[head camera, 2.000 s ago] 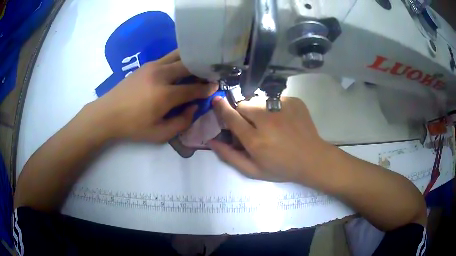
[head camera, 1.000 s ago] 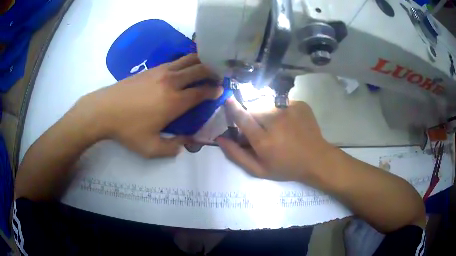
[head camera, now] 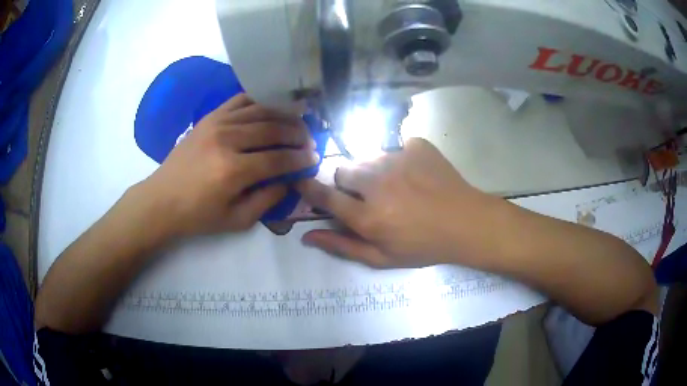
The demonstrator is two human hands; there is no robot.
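Observation:
A rounded blue panel (head camera: pixel 177 102) lies on the white machine table left of the sewing machine head (head camera: pixel 482 53), its white print mostly covered by my hand. My left hand (head camera: pixel 233 166) presses on the blue fabric, fingertips close to the presser foot (head camera: pixel 322 136). A blue part of the work shows below those fingers. My right hand (head camera: pixel 392 200) lies beside the needle area, its index fingertip at the fabric's edge; whether it grips the fabric I cannot tell. The lamp glare (head camera: pixel 365 136) hides the needle. The needle plate (head camera: pixel 290 222) is mostly covered.
Blue fabric (head camera: pixel 26 75) lies at the far left beyond the table edge. A ruler scale (head camera: pixel 264 303) runs along the near edge of the white table (head camera: pixel 226 328). A small orange-red item with a red cord (head camera: pixel 664 160) is at the right. My lap is below.
The view has shifted slightly. The left hand's fingers have closed in over the fabric and its thumb has moved up nearer the machine foot. The blue panel's white print is now more covered.

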